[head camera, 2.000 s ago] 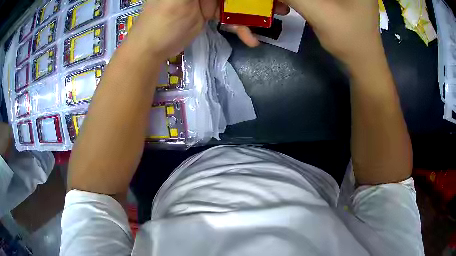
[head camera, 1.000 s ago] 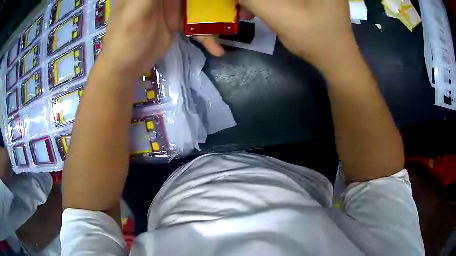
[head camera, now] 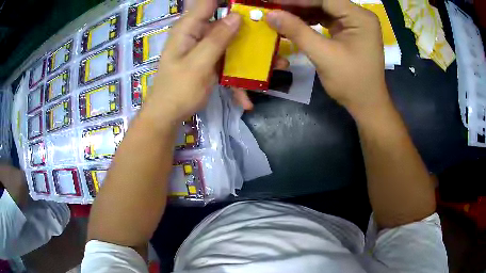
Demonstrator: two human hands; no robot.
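A red-bordered window panel with a yellow adhesive piece on its face is held up at the top centre. My left hand grips its left edge, thumb on the yellow near the top left corner, a fingertip showing below. My right hand has its thumb at the panel's upper right edge; its other fingers are bent behind and beyond the panel. A small white spot shows on the yellow between the two thumbs. The panel's top end is partly hidden by the fingers.
A blister tray of panels fills the left, with whitish interleaf sheets under its right edge. A white sheet with a black rectangle lies behind the panel. Yellow adhesive sheet, peeled papers and slotted white strip are right. A person's sleeve shows lower left.
The view has shifted, so the bench, hands and panel sit lower in the picture. More of the panel shows, and both thumbs are now at its upper part.
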